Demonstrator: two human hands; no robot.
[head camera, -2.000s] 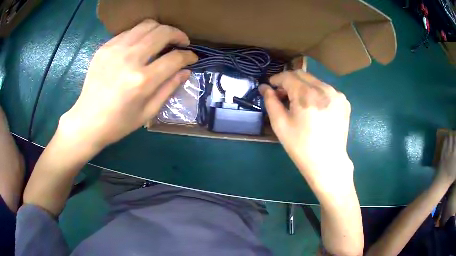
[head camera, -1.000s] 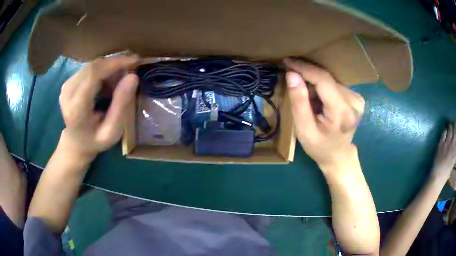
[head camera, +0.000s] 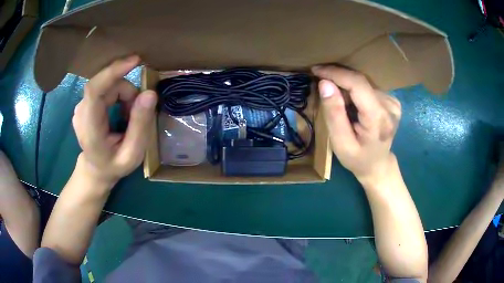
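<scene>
An open brown cardboard packing box (head camera: 237, 180) lies on the bench with its lid (head camera: 232, 36) folded back. A long coiled black cable (head camera: 226, 91) runs along the back inside. A black power adapter (head camera: 254, 159) sits front right, its thinner lead (head camera: 301, 146) looped beside it. A clear plastic bag (head camera: 182, 141) with a flat greyish item lies front left. A bluish printed item (head camera: 268, 119) shows beneath the cables. My left hand (head camera: 113, 121) is at the left wall, thumb and forefinger apart. My right hand (head camera: 359, 119) holds the right wall near the back corner.
The green bench (head camera: 420, 166) has a curved pale front edge. A black cable (head camera: 40, 132) lies across it on the left. Another person's arm (head camera: 16, 204) is at the left rim and another arm (head camera: 470, 221) at the right. Dark and red wires (head camera: 483, 22) show top right.
The box has shifted slightly right since a second ago, and my left hand has opened at its side. Earlier, both hands were at the box's contents, with the lid partly over them.
</scene>
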